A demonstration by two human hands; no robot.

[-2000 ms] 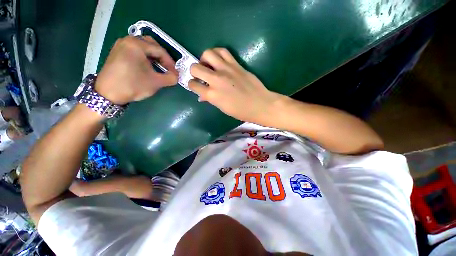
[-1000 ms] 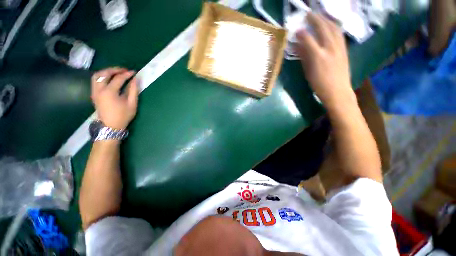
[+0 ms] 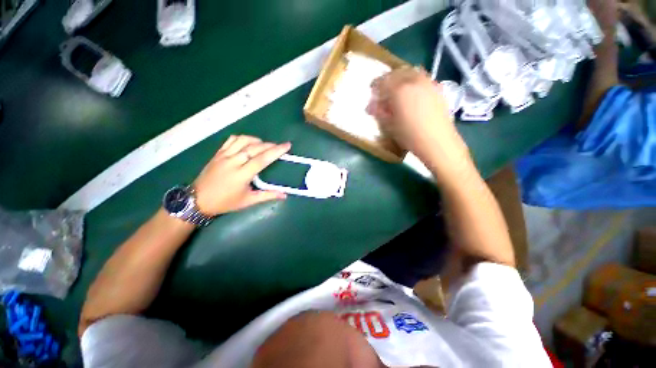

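My left hand (image 3: 234,175), with a wristwatch, holds the open loop end of a white plastic housing (image 3: 325,179) between thumb and fingers. The housing lies flat on or just above the green tabletop, its solid rounded end pointing right. My right hand (image 3: 411,108) is blurred and reaches into a shallow brown cardboard box (image 3: 327,83) from its right side. Whitish thin strips (image 3: 347,95) fill the box. The right fingertips are over or among the strips, and whether they grip any cannot be told.
A pile of white housings (image 3: 507,68) lies right of the box, near a person in blue (image 3: 618,133). Single housings (image 3: 109,75) lie beyond the curved white line (image 3: 216,113). A clear plastic bag (image 3: 54,248) and blue items (image 3: 30,327) are at the left edge. Cartons (image 3: 622,295) stand lower right.
The finished view of the box and pile has shifted right. My left hand, empty a second ago, has taken hold of a housing. My right hand has moved from the pile into the box.
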